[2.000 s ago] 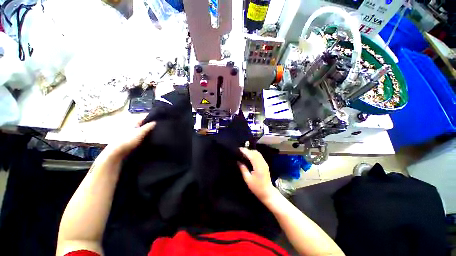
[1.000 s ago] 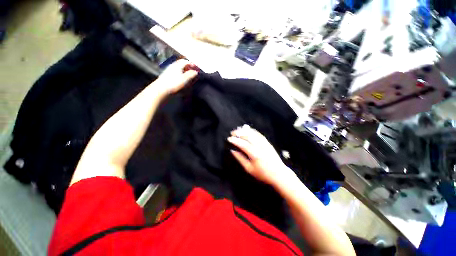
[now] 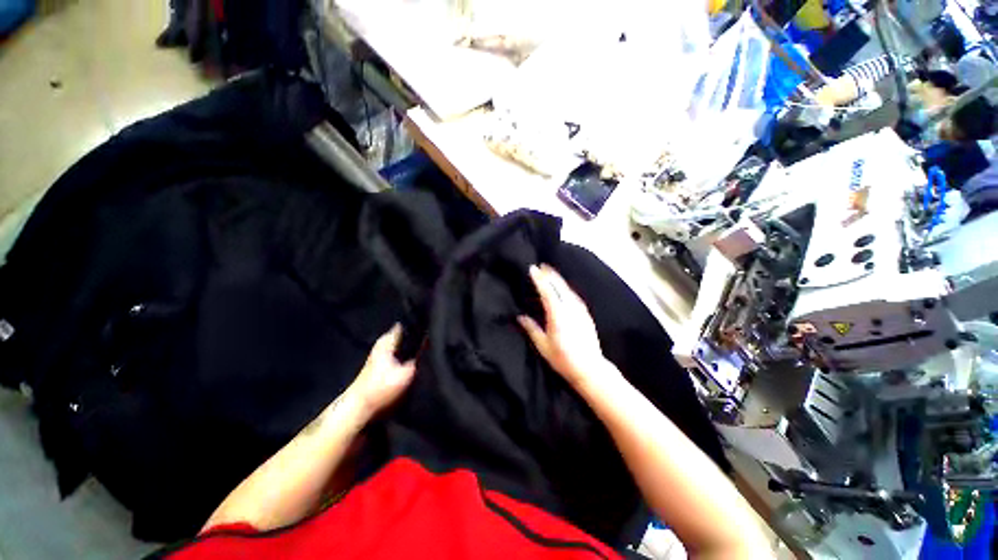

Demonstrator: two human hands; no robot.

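Observation:
A black garment [image 3: 492, 361] lies bunched over the lap, with one edge up on the white table. My left hand [image 3: 385, 372] grips its cloth at the left side, the fingertips hidden in folds. My right hand [image 3: 566, 325] holds a raised fold of the same garment. A large black pile of garments [image 3: 219, 273] lies at the left, with a few small pale dots on it. The button-sewing machine head [image 3: 875, 328] stands at the right, apart from both hands.
The white table [image 3: 471, 142] runs diagonally, with a dark phone [image 3: 588, 188] and clear bags of buttons on it. The feeder arm [image 3: 854, 498] is at the lower right. A striped sleeve and arm of another person [image 3: 859, 82] show at the upper right.
The view has swung left, away from the machine. The garment has left the machine head and come onto the lap. My left hand has moved from the table edge down towards my body.

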